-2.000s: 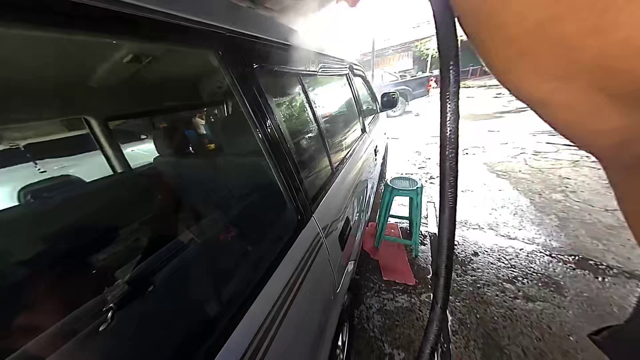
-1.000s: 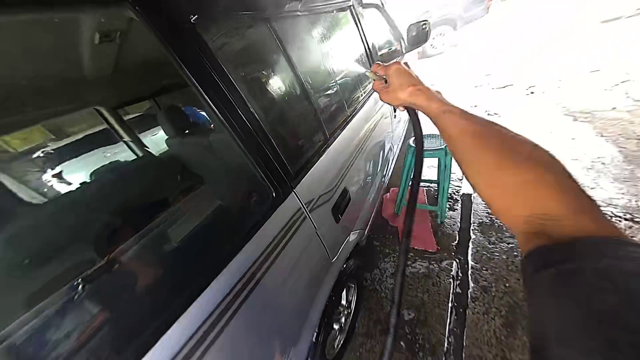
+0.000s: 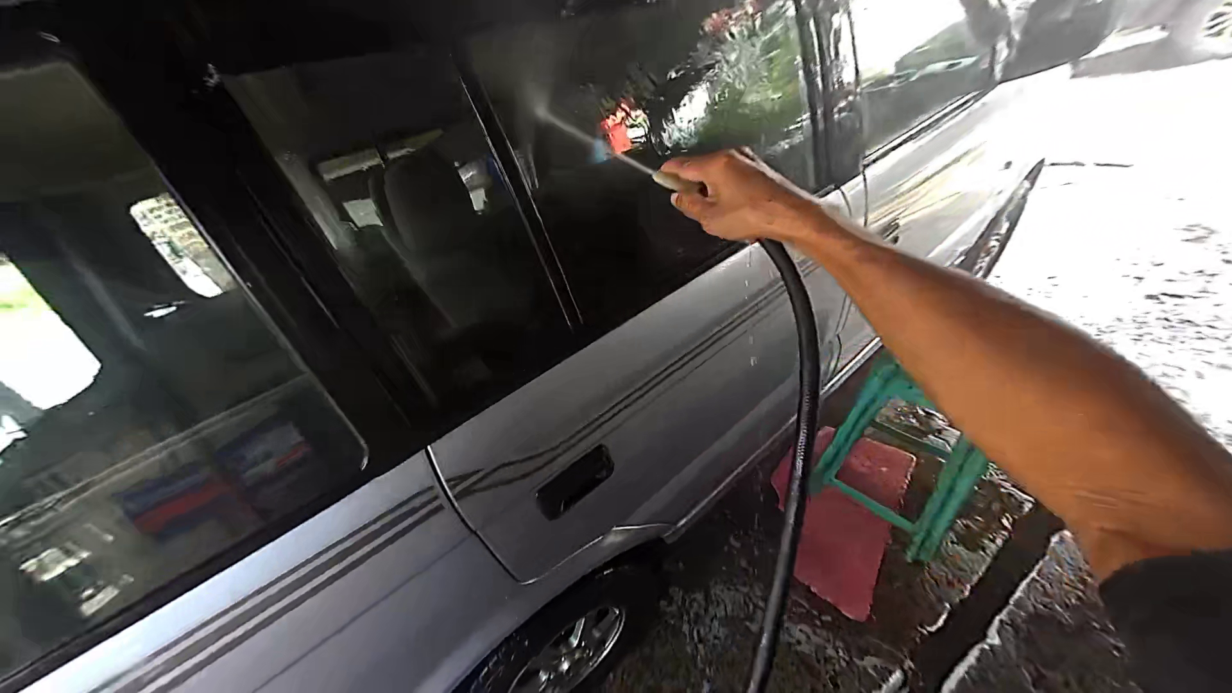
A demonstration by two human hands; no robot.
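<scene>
My right hand (image 3: 736, 195) grips the nozzle end of a black hose (image 3: 801, 385), which hangs down from it to the wet ground. A thin jet of water leaves the nozzle (image 3: 677, 182) toward the upper left and breaks into mist at the dark side window (image 3: 616, 231) of a silver vehicle. Drops fall below my hand past the door panel (image 3: 693, 337). Under the window sit dark stripes and a black door handle (image 3: 575, 481). My left hand is out of the frame.
Below my forearm, a green plastic stool (image 3: 871, 404) stands by a red mat (image 3: 847, 549) on wet ground. The rear wheel (image 3: 573, 650) is at the bottom. A dark strip (image 3: 987, 602) crosses the ground to the right of the stool.
My right hand, with the hose, has moved back along the vehicle, toward the nearer windows. Two seconds ago only the hanging hose and part of an arm showed. The view has swung closer to the vehicle's side.
</scene>
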